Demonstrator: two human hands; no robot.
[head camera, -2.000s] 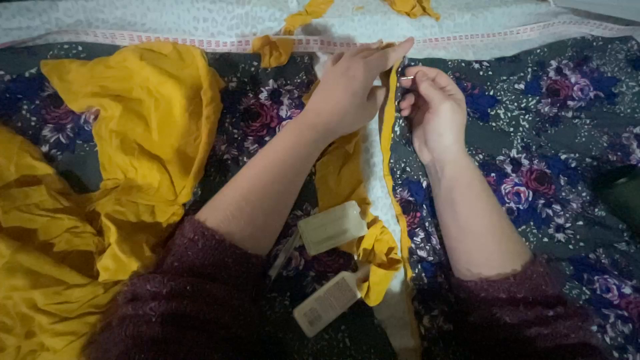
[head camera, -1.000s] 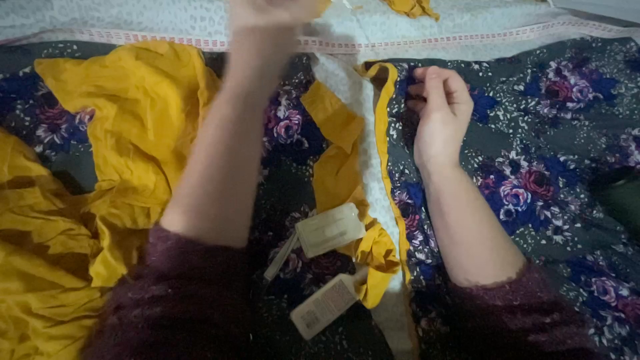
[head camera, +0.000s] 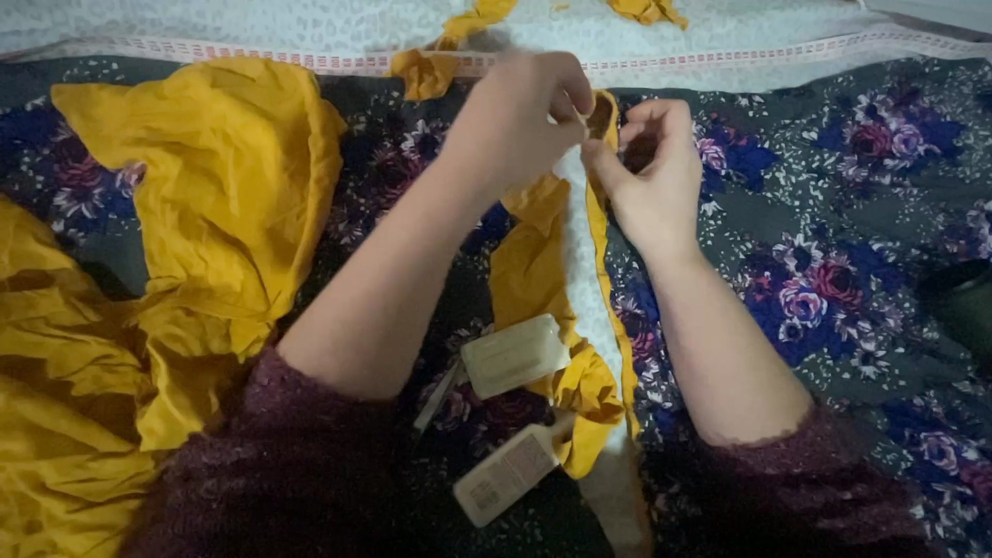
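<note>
My left hand (head camera: 521, 116), partly blurred, is bent over the upper end of a narrow folded yellow fabric strip (head camera: 601, 240); its fingertips pinch something thin and pale, too small to name. On the strip's other side, my right hand (head camera: 659, 170) has its thumb against the strip's top end, its other fingers curled. The strip runs down along a pale patterned cloth (head camera: 585, 271). Left of it lie crumpled yellow fabric scraps (head camera: 531, 263). A small clear plastic case (head camera: 515, 356) rests partly on them, and a card-like packet with printing (head camera: 508, 474) lies below.
A large heap of yellow fabric (head camera: 232, 170) covers the left side. A measuring tape (head camera: 721, 59) stretches across the back, with small yellow scraps (head camera: 422, 74) at it and beyond. Dark floral fabric (head camera: 837, 201) lies beneath, and a dark object (head camera: 961, 306) sits at the right edge.
My left hand was raised at the top a second ago and has come back down to the strip. My right thumb has moved onto the strip's upper end.
</note>
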